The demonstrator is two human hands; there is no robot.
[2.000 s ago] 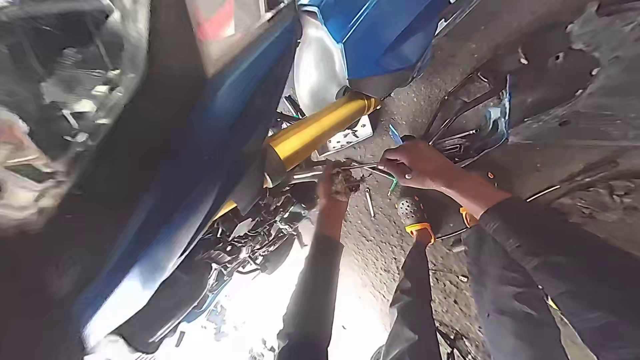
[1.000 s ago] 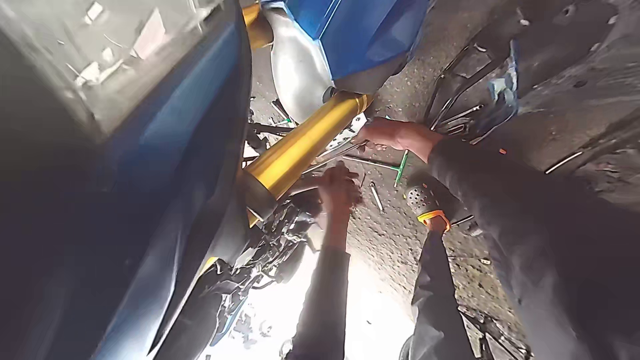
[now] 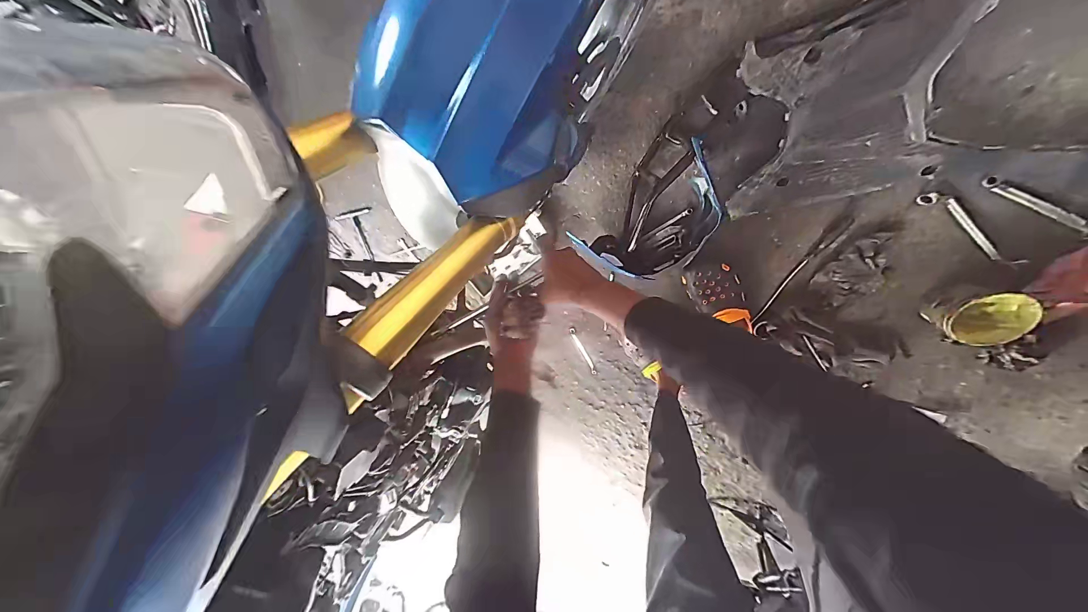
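A gold fork tube (image 3: 433, 293) of a motorcycle slants across the middle, below the blue front fender (image 3: 476, 93). My left hand (image 3: 514, 319) is just right of the tube with its fingers curled near a thin metal rod or tool; blur hides whether it grips it. My right hand (image 3: 568, 274) is close beside it, slightly higher, near the fender's lower tip. Its fingers are mostly hidden, so what it holds cannot be told. Past both hands lies a pale tray or plate (image 3: 510, 262) with small parts. A small wrench (image 3: 583, 350) lies on the ground below my right hand.
Blue bodywork (image 3: 255, 340) with a headlight fills the left. Tangled cables and engine parts (image 3: 408, 459) lie below the fork. A black plastic part with a blue edge (image 3: 680, 212), a clog (image 3: 716, 289), two wrenches (image 3: 969, 225) and a yellow bowl (image 3: 993, 320) are to the right.
The green-handled tool seen by my right hand a second ago no longer shows. My right hand is now close to my left hand. The view has shifted, bringing the yellow bowl into sight.
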